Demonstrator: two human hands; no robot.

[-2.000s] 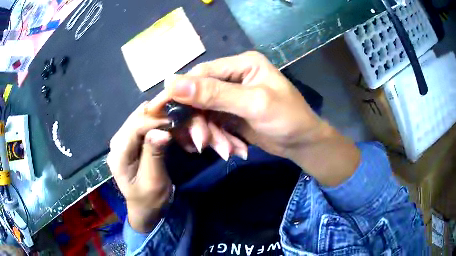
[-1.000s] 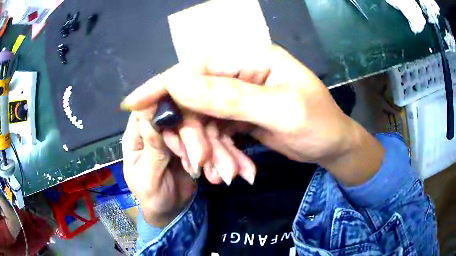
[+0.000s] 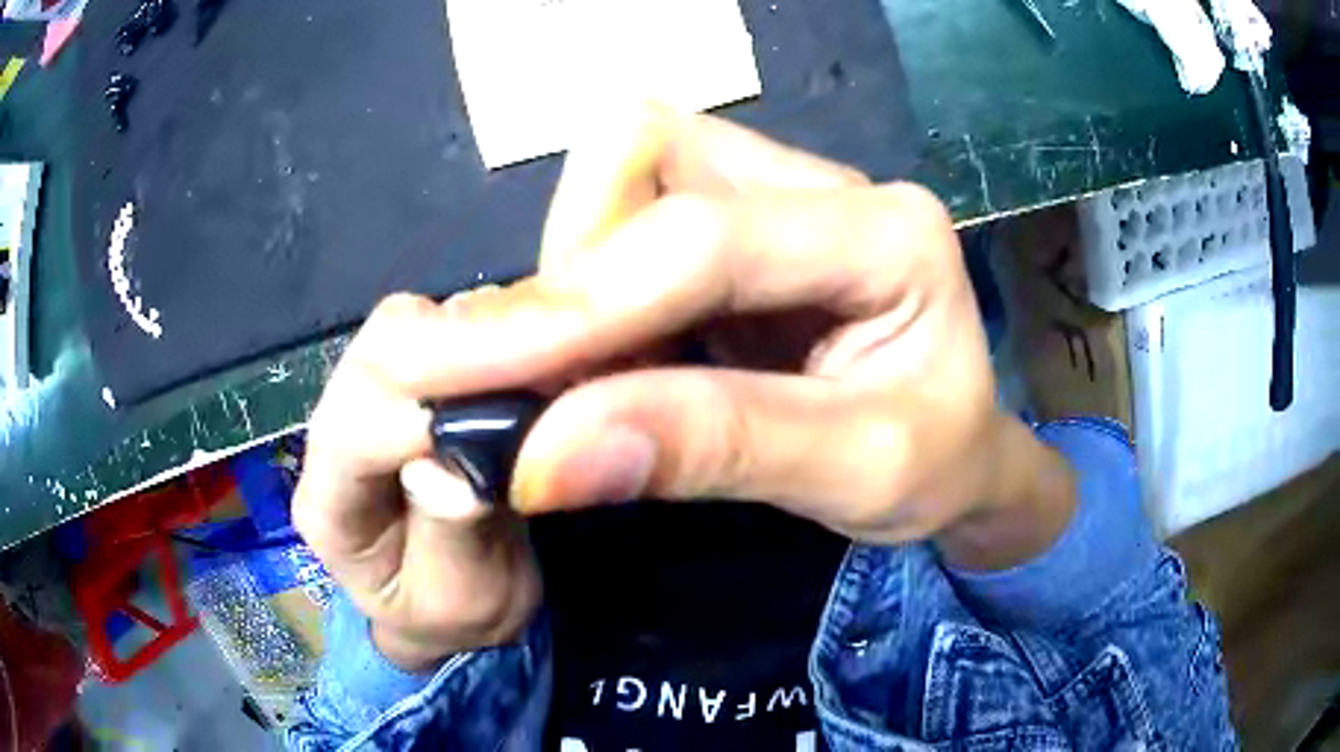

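Note:
A glossy black earbud housing (image 3: 482, 438) is held between both hands, above the lap and near the bench's front edge. My right hand (image 3: 764, 331) pinches its right side between thumb and index finger. My left hand (image 3: 419, 485) holds its left side, with a fingertip against its lower left. The fingers cover the rest of the piece, and no stem or opening can be made out.
A cream card (image 3: 603, 66) lies on the black mat (image 3: 294, 176). Small black pieces (image 3: 140, 22) and a curved row of white parts (image 3: 125, 272) lie at the mat's left. A foam tray (image 3: 1183, 235) is at the right, with a dark strap (image 3: 1276, 250) hanging across it. Red and blue bins (image 3: 132, 588) are below the bench edge.
My right thumb has moved from above the housing to its right side, and the housing has been turned. Both hands sit lower in the view. The camera view has shifted too.

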